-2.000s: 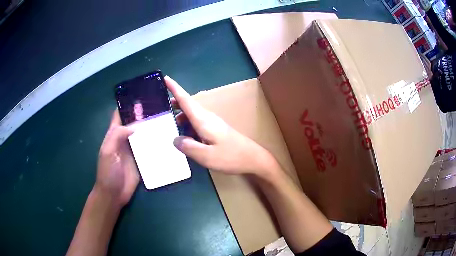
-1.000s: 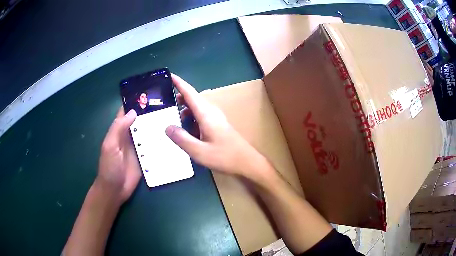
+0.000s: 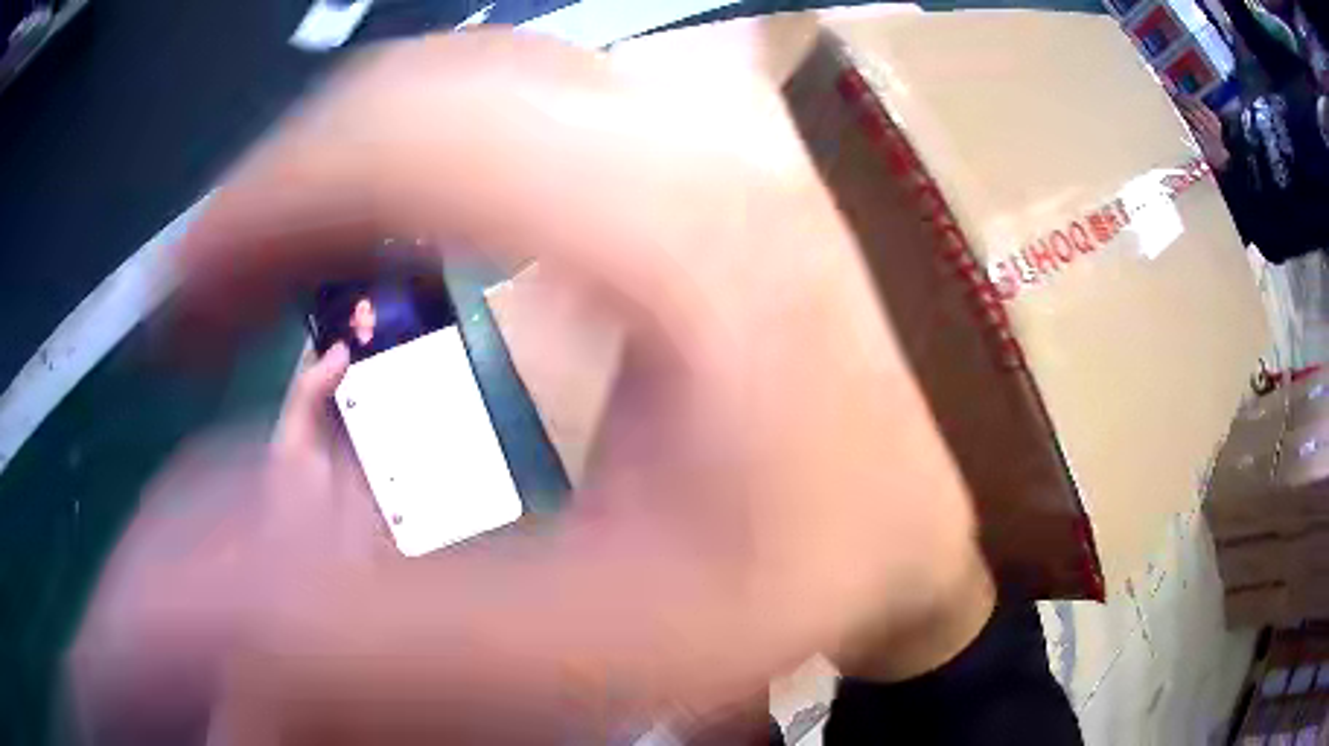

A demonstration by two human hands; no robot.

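Observation:
A smartphone [image 3: 432,437] with a dark upper screen and a white lower screen is over the green bench. My left hand [image 3: 303,437] holds it from its left side; much of this hand is hidden. My right hand [image 3: 758,379] is raised close to the camera, large and blurred, with fingers and thumb apart and nothing in it. It covers much of the middle. A brown shipping carton [image 3: 1071,161] with red lettering lies on its side to the right, its flaps partly behind my right hand.
The green bench [image 3: 44,539] has a pale edge strip [image 3: 88,335] beside a dark surface. A white paper-like piece [image 3: 330,21] lies at the top left. A person in dark clothing [image 3: 1283,168] is at the upper right, near small boxes. Stacked cartons [image 3: 1271,510] are at lower right.
My right hand has left the phone and risen towards the camera, its fingers spread. My left hand still holds the phone. The view has shifted, and a white piece now shows at the top left.

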